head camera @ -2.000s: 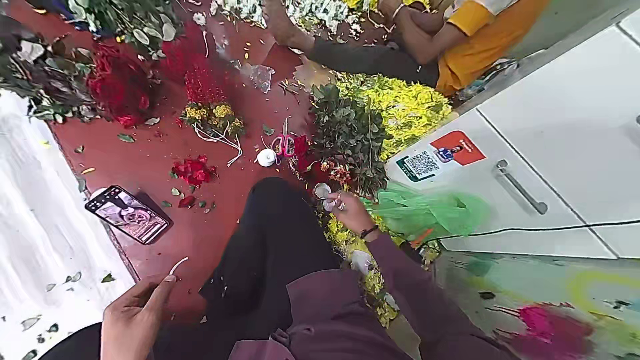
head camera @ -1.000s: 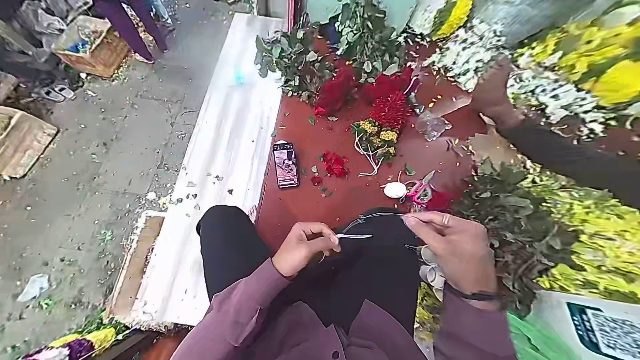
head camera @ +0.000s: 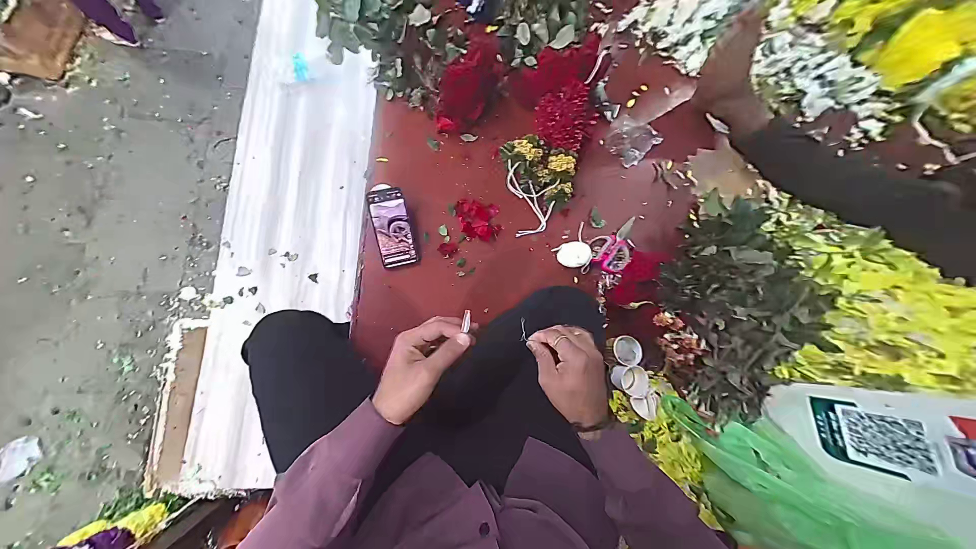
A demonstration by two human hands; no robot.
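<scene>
Above my lap, my left hand (head camera: 423, 366) pinches a short thin white piece (head camera: 466, 321) upright between thumb and fingers; what it is I cannot tell. To its right, my right hand (head camera: 568, 374), with a ring on it, pinches a fine thread (head camera: 524, 329). The hands are apart. Beyond my knee lie a white thread ball (head camera: 573, 254) and pink-handled scissors (head camera: 611, 253). Red petals (head camera: 477, 219) and a phone (head camera: 393, 228) with a lit screen rest on the red surface. Small round containers (head camera: 627, 351) stand beside my right hand.
Red flower garlands (head camera: 566, 114) and yellow flowers with white strings (head camera: 540, 171) lie ahead. Dark leafy stems (head camera: 743, 305), a green plastic bag (head camera: 793, 480) and a card with a printed code (head camera: 888, 438) are at right. Another person's bare foot and leg (head camera: 854, 183) reach in from the right.
A second ago a thread seemed to stretch between my hands, and the white piece lay sideways; now it points up. Two seconds ago my right hand was at the small containers.
</scene>
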